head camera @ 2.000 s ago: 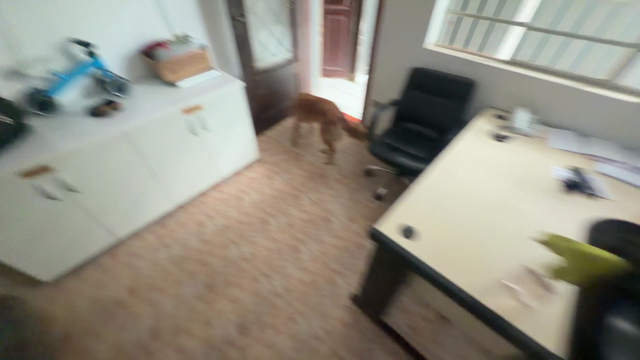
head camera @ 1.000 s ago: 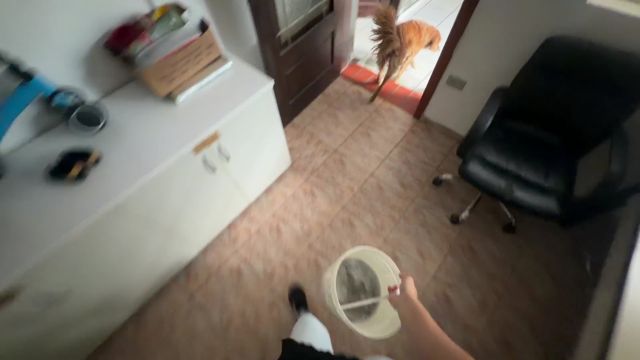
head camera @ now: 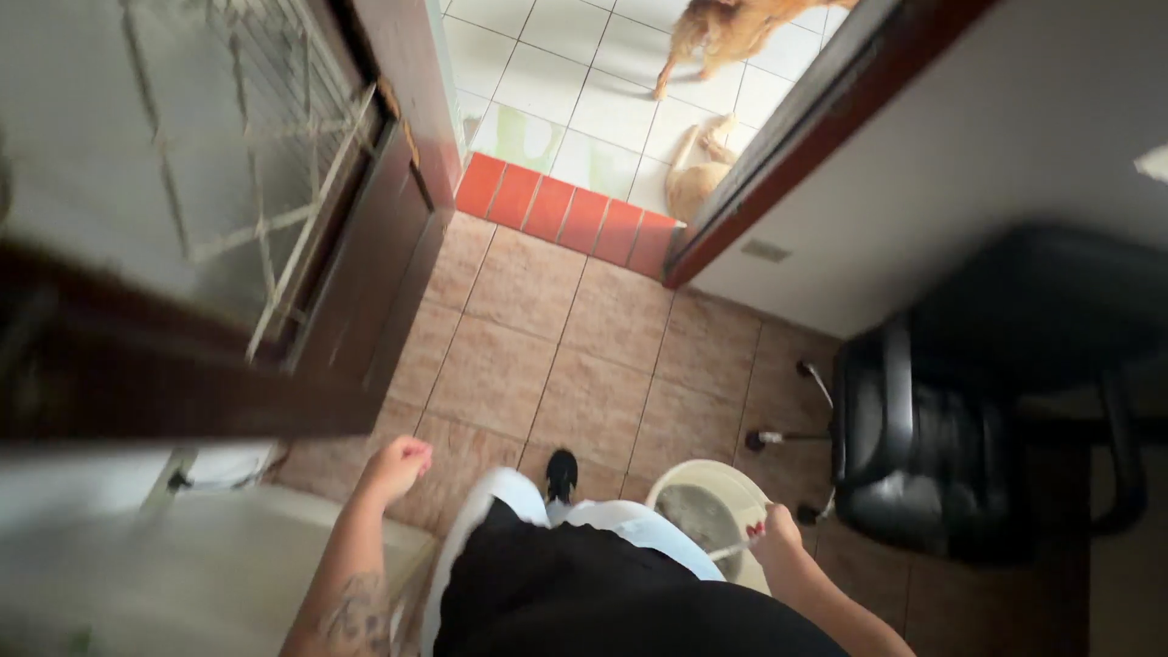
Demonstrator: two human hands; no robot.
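My right hand [head camera: 777, 538] grips the handle of a cream plastic bucket [head camera: 750, 493] at the right side of my legs. Murky grey water [head camera: 698, 525] lies inside the bucket. My left hand [head camera: 400, 467] hangs at the left, beside the corner of the white cabinet, with its fingers curled and no object visible in it. One black shoe [head camera: 561, 474] shows on the brown tiled floor [head camera: 547, 365] between my hands.
A doorway with a red tile threshold [head camera: 566, 217] lies ahead. Beyond it are a reddish-brown dog [head camera: 730, 36] and a second, paler animal [head camera: 695, 187]. The dark wooden door [head camera: 365, 301] stands at the left, above the white cabinet [head camera: 310, 529]. A black office chair [head camera: 940, 438] is at the right.
The view has moved close to the doorway. The bucket is still in my right hand. My left hand has come into view, and the paler animal now shows beyond the threshold.
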